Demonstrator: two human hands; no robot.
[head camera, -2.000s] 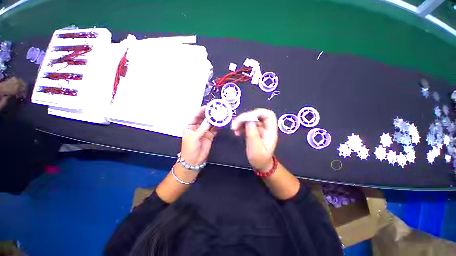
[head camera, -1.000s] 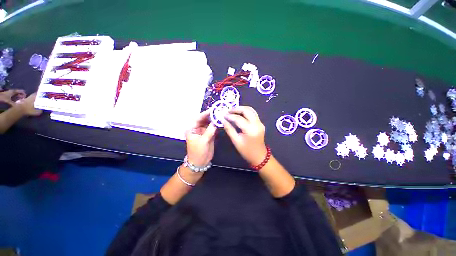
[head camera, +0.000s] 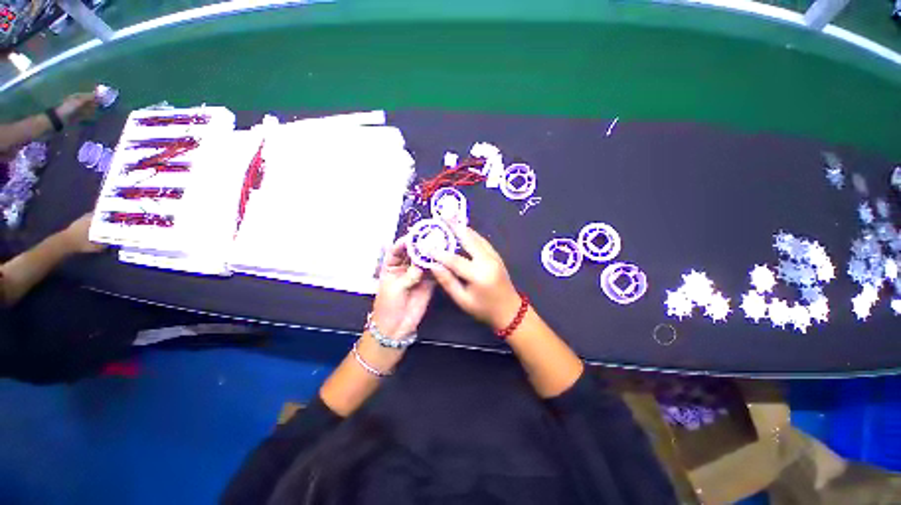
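My left hand (head camera: 402, 296) holds a pale round housing (head camera: 431, 243) by its rim over the black bench. My right hand (head camera: 479, 278) has its fingers on the right edge of the same housing. Its centre looks pale and filled. Another round housing (head camera: 449, 205) lies just beyond it. Red-wired modules (head camera: 456, 180) lie behind, with one housing (head camera: 518, 181) to their right. Three round housings with dark square centres (head camera: 562, 256) lie right of my hands. Star-shaped inserts (head camera: 696, 295) lie further right.
A slotted foam tray with red wires (head camera: 203, 187) and flat white foam (head camera: 326, 207) lie left. Another person's hands (head camera: 84, 235) are at far left. A thin loop (head camera: 664, 334) is near the front edge. The green belt (head camera: 474, 69) runs behind. A cardboard box (head camera: 736, 478) stands below right.
My right hand has come from beside the housing onto its edge, and both hands now hold it. The other person's one hand now reaches over the belt with a pale piece. The view has shifted slightly.
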